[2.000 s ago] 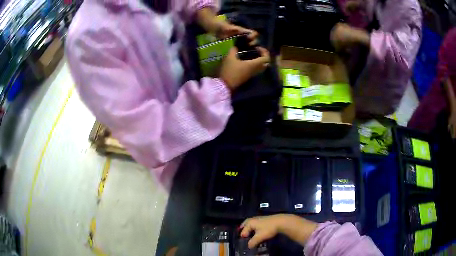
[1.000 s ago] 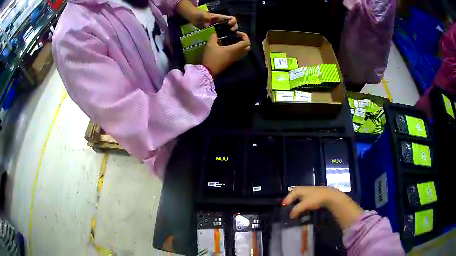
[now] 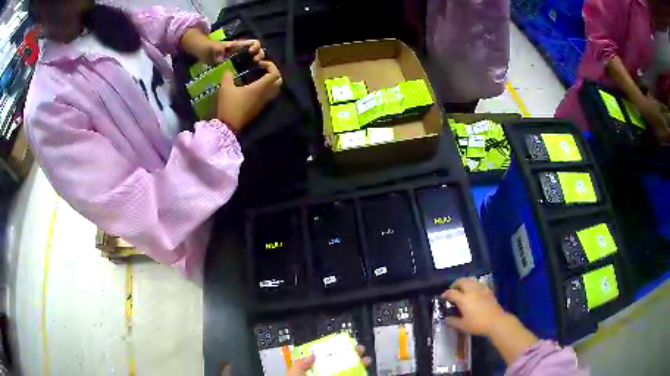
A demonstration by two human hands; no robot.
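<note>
The near black tray [image 3: 290,312] lies at the bottom, with phones back up, showing camera rings and white areas with orange stripes. My right hand [image 3: 476,307] grips the upper end of its rightmost phone [image 3: 449,341]. My left hand [image 3: 301,365], mostly cut off by the bottom edge, holds a green printed piece [image 3: 334,355] over the second phone from the left [image 3: 335,323]. Behind, another black tray [image 3: 345,292] holds phones face up with small logos; the rightmost phone [image 3: 443,228] reflects white light.
An open carton [image 3: 382,149] of green pieces stands behind the trays, and a low box [image 3: 481,147] of jumbled ones to its right. A blue crate [image 3: 507,228] and a tray of phones with green pieces [image 3: 577,235] are at right. A pink-sleeved person [image 3: 132,169] works at left; others stand behind.
My right hand has moved from the third pocket to the rightmost one. My left hand has come into view with a green piece. Logos now show on the middle face-up phones.
</note>
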